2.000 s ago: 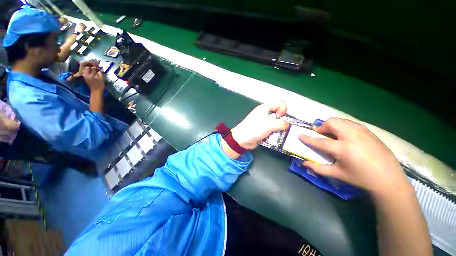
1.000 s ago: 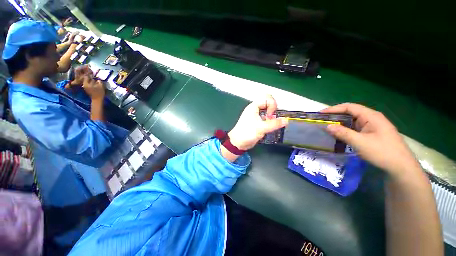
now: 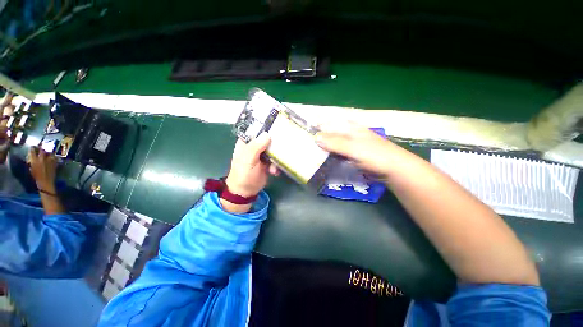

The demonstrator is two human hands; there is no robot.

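Observation:
A phone body [image 3: 253, 116] with bare circuitry at its upper left end is held tilted above the bench. Its battery [image 3: 295, 151], white with yellow edges, faces up. My left hand [image 3: 250, 167], with a dark red wrist strap, grips the phone's lower left side. My right hand [image 3: 350, 148] has its fingertips at the right end by the battery; whether it grips is unclear. The blue parts tray [image 3: 371, 193] lies behind and below the right hand, with small white pieces [image 3: 348, 187] in it.
A ribbed white sheet [image 3: 505, 185] lies at right. A long black tray [image 3: 224, 69] and a waiting phone [image 3: 302, 64] are on the green line. At left are a black boxed device [image 3: 96, 137], a compartment tray [image 3: 126, 246] and a neighbour's arm [image 3: 48, 182].
The view has swung right, showing the ribbed sheet fully. The phone is now tilted down to the right with its battery face brighter. My right fingers have shifted along its right end.

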